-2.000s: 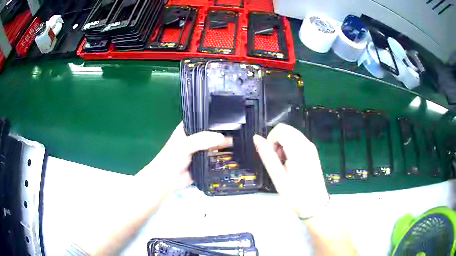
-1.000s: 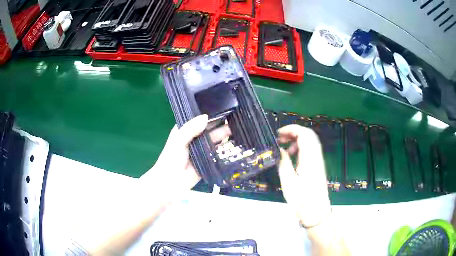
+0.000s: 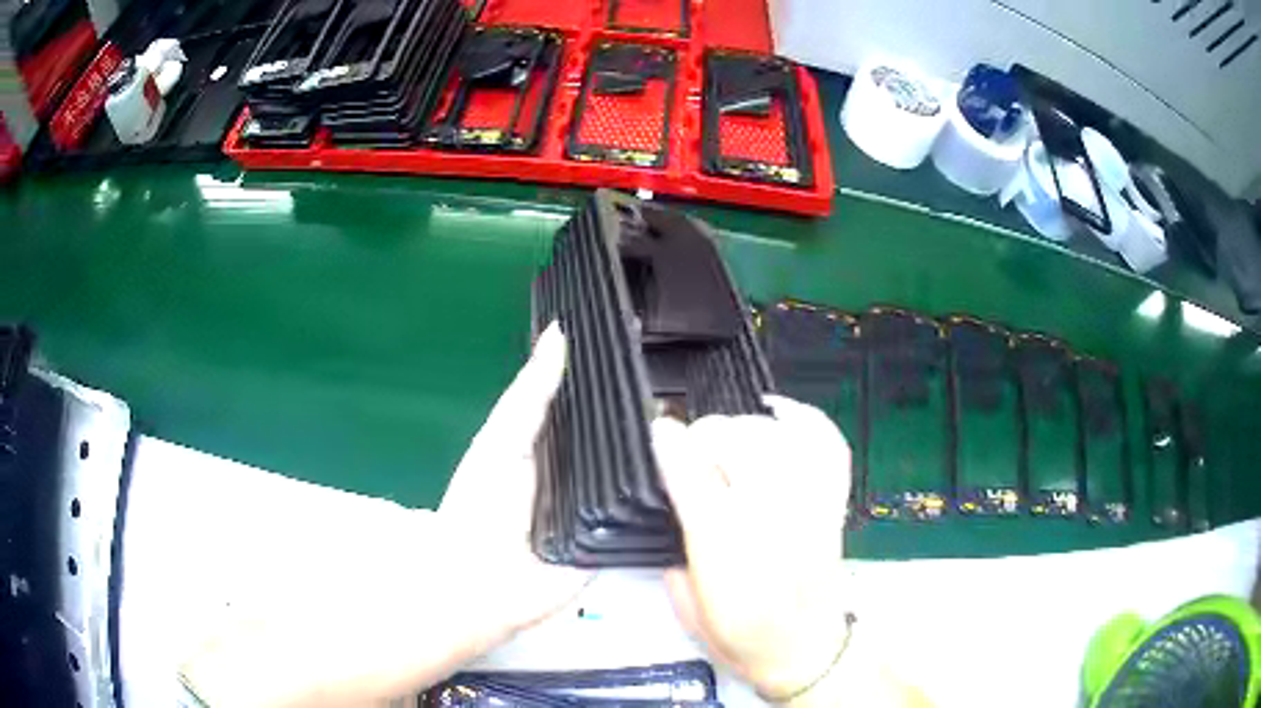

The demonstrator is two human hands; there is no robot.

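A frame stack (image 3: 595, 401) of several black phone frames is held upright, tilted so its ribbed edge shows, above the near edge of the green belt. My left hand (image 3: 501, 477) grips it from the left side. My right hand (image 3: 758, 519) grips its lower right part, with fingers in the window of the front frame. A row of laid-out frames (image 3: 886, 415) lies side by side on the green belt to the right. Set-aside frames (image 3: 581, 687) lie overlapping on the white surface near my body, partly cut off by the bottom edge.
A red tray (image 3: 539, 169) with single frames and frame piles (image 3: 367, 76) lies beyond the belt. White rolls (image 3: 892, 114) stand by the grey machine (image 3: 1106, 62). A green fan (image 3: 1175, 661) is lower right. A black rack (image 3: 42, 539) is at far left.
The stack has turned from showing its front face to showing its ribbed left edge. My right hand has moved from beside the stack onto it. More of the laid-out row is uncovered.
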